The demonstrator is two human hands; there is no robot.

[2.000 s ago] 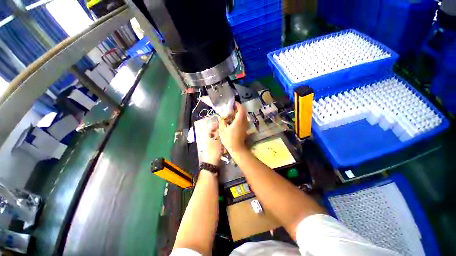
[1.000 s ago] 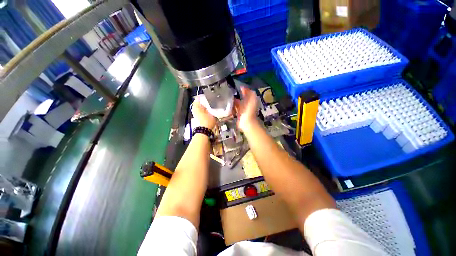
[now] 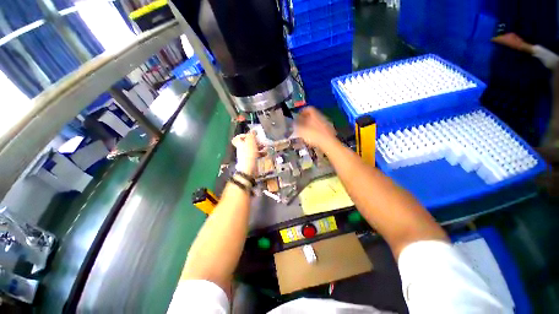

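My left hand [image 3: 246, 149] is at the left side of the silver horn [image 3: 274, 124], fingers bent near white film [image 3: 260, 132]. My right hand [image 3: 314, 127] is at the horn's right side and is blurred. Whether either hand grips the film cannot be told. The metal fixture [image 3: 284, 170] lies below the horn, between my forearms. A white plastic housing [image 3: 310, 253] lies on the cardboard sheet [image 3: 331, 264] in front of the panel.
The black machine head [image 3: 245, 49] hangs overhead. Yellow-black posts stand at left [image 3: 205, 201] and right [image 3: 366, 142]. A yellow pad [image 3: 326, 195] lies on the bed. Blue trays [image 3: 423, 178] of white housings are at right, a green conveyor [image 3: 147, 202] at left. Another person's arm [image 3: 521, 44] shows at upper right.
My hands were together under the horn two seconds ago, then moved apart to its two sides. My right hand is now a little further right. Another person's arm has come into view.
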